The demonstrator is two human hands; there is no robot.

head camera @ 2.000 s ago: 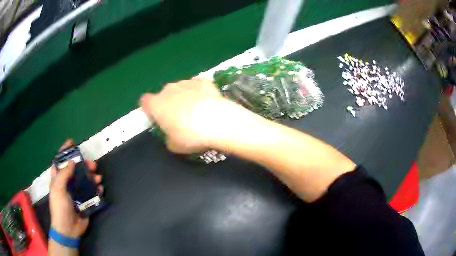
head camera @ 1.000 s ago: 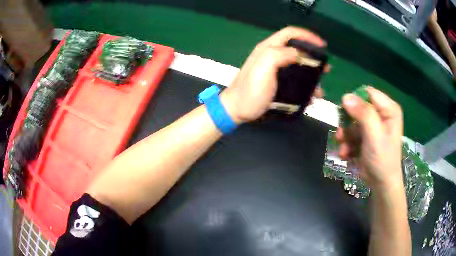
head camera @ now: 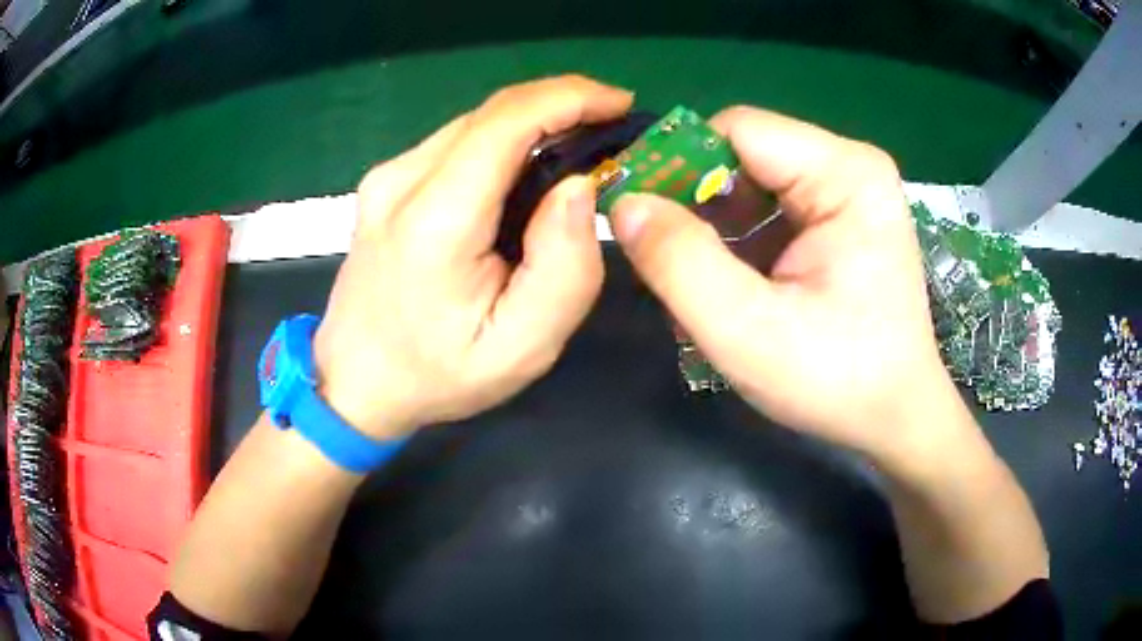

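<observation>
My left hand, with a blue wristband, holds a black phone housing, mostly hidden behind its fingers. My right hand holds a green circuit board between thumb and fingers, tilted, with a yellow spot on its face. The board's left end meets an orange-yellow flex tab at the housing, beside my left thumb. Whether the board is seated in the housing cannot be told. Both hands are close together above the black mat and the belt's edge rail.
A red tray at left holds a long row and a short stack of boards. A board pile lies at right, small loose parts at far right. A grey post stands behind. The green belt runs across the back.
My right hand has brought the board left to the housing in my left hand, and the two hands now nearly touch. The camera view has shifted, with the tray farther left.
</observation>
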